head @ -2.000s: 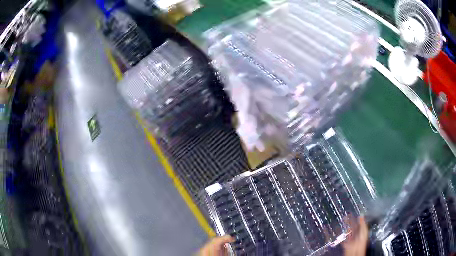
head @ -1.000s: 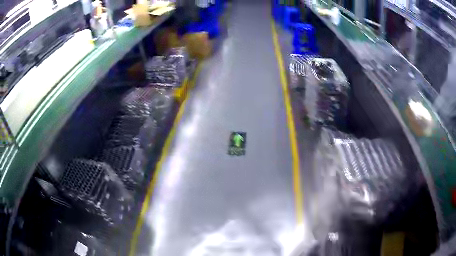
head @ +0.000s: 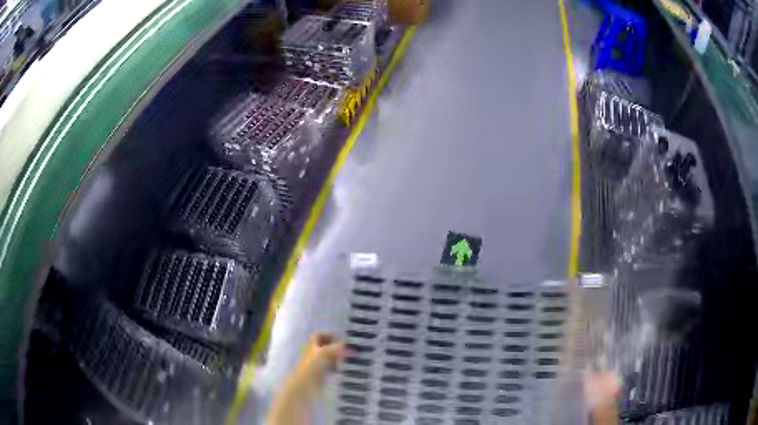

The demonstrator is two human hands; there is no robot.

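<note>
A clear blister tray point(head: 456, 344) with rows of dark parts or slots is held out over the grey aisle at bottom centre. Its lower edge is cut off by the picture. My left hand point(head: 320, 357) holds its left side with the fingers at the edge. My right hand point(head: 602, 394) is at its right side, blurred and partly cut off. The tray is blurred, so single parts cannot be told.
Stacked trays point(head: 189, 286) stand on the floor left of the aisle point(head: 465, 108), and more stacks point(head: 636, 195) stand on the right. A blue stool point(head: 619, 41) is at the upper right. A green-topped bench point(head: 91, 124) curves along the left. A green arrow point(head: 462, 251) marks the floor.
The view has turned from the bench with the fan and large tray stack to the aisle. Both hands and the tray, out of clear view one second ago, now show over the aisle.
</note>
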